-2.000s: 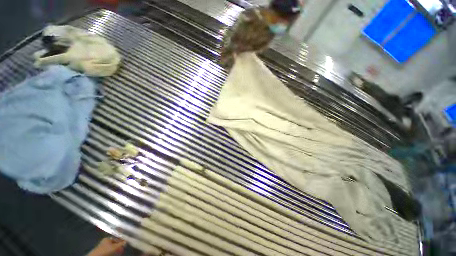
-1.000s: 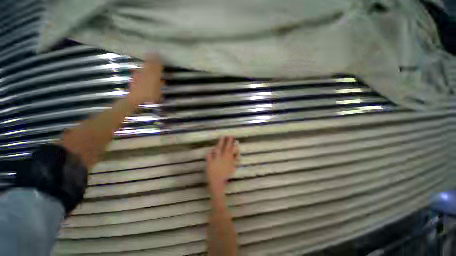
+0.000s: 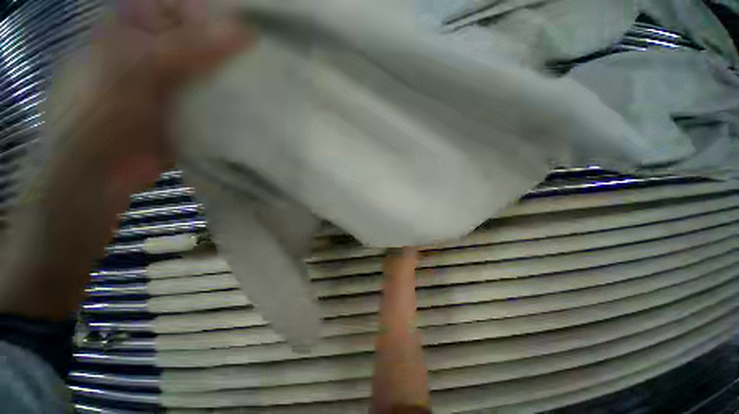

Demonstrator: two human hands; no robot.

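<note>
The loose pale grey-beige fabric (image 3: 389, 162) hangs raised over the rack, with one corner drooping onto the pleats. My left hand (image 3: 174, 57), large and blurred at the upper left, grips the fabric's edge and holds it up. My right hand (image 3: 401, 263) reaches up from the bottom; the fabric covers its fingers, so what they do is hidden. Long cream pleats (image 3: 519, 299) lie in parallel rows over the bars below.
Bare silver rack bars (image 3: 101, 283) show at the left, with small metal pieces (image 3: 101, 335) on them. More crumpled fabric (image 3: 664, 97) lies at the upper right. A dark area (image 3: 697, 380) is at the lower right.
My left hand has taken hold of the loose fabric and lifted it up and towards me. The fabric now covers my right hand's fingers and part of the pleats.
</note>
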